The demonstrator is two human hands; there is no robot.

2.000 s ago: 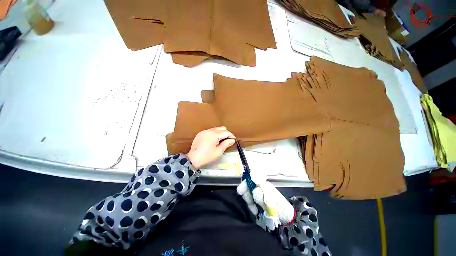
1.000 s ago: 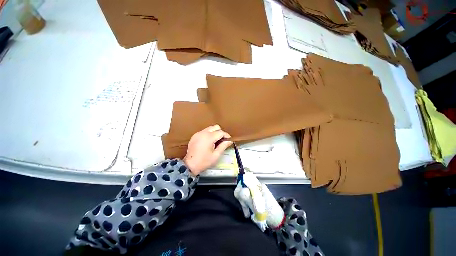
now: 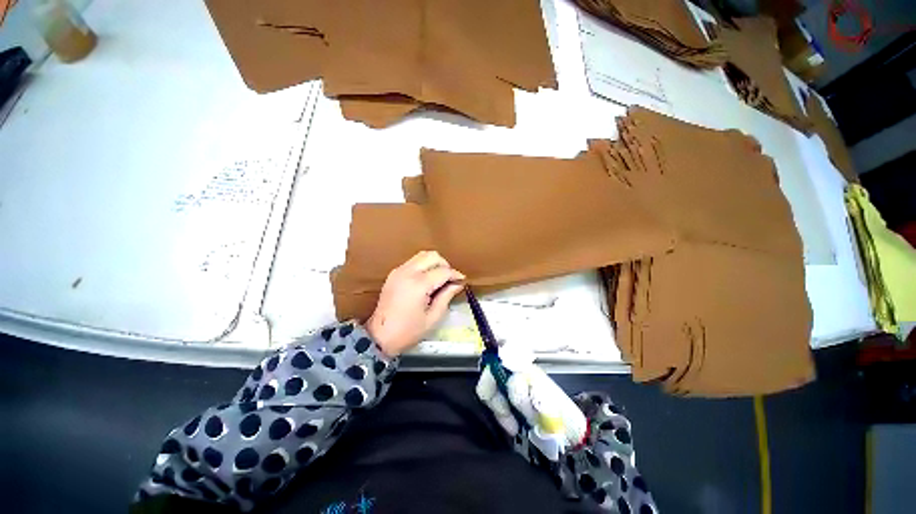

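A brown cut panel with stepped edges lies on the white table, its right end over the large brown stack. My bare left hand pinches the panel's near edge between thumb and fingers. My right hand, in a white knit glove, holds dark scissors below the table edge's line. Their narrow tips meet the panel's edge at my left fingertips. Whether the blades are apart is too small to tell.
More brown panels lie at the back, with another brown stack behind right. A small bottle and a dark object are at far left. Yellow-green fabric is at far right. Marked white sheets cover the left.
The view has shifted slightly. My gloved right hand has turned a little around the scissors, and their tips stay at the panel's near edge. My left hand keeps its pinch.
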